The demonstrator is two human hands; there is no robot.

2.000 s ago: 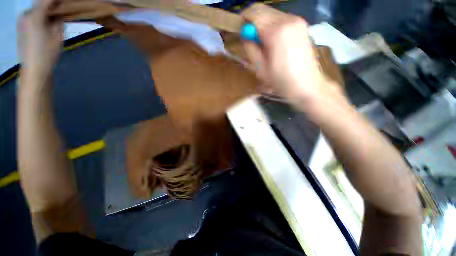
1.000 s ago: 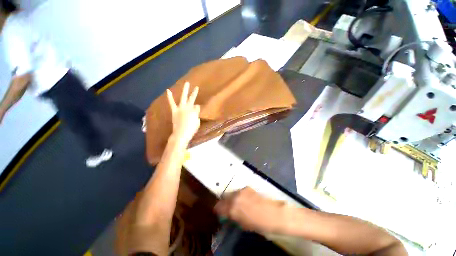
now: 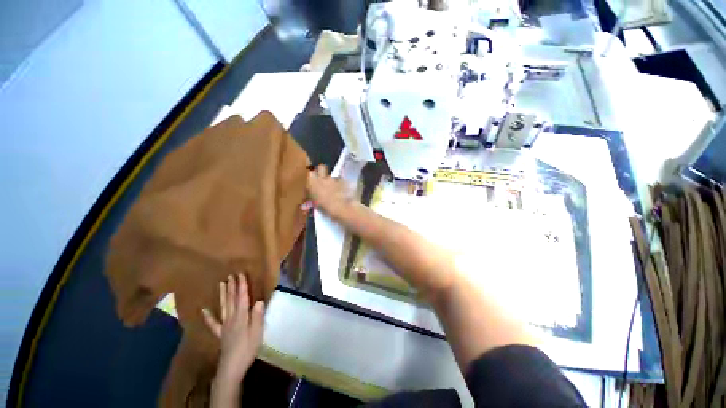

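Brown bag panels (image 3: pixel 211 199) lie in a soft, folded heap at the left end of the machine table, with one part hanging over the front edge. My left hand (image 3: pixel 237 323) rests flat on the lower part of the heap, fingers apart. My right hand (image 3: pixel 325 191) is at the heap's right edge, beside the machine head. It is slightly blurred, and whether its fingers grip the edge is unclear. No tool shows in either hand.
The white sewing machine head (image 3: pixel 410 119) stands just right of my right hand. A white template board (image 3: pixel 478 255) lies below my right forearm. Many brown straps (image 3: pixel 692 279) hang at the far right. White sheets (image 3: pixel 271 94) lie behind the panels. A yellow-lined floor edge runs at left.
My view has turned right towards the machine. My right hand has moved from the table's front edge up to the panels. My left hand is still on them, now lower down. The walking person is out of view.
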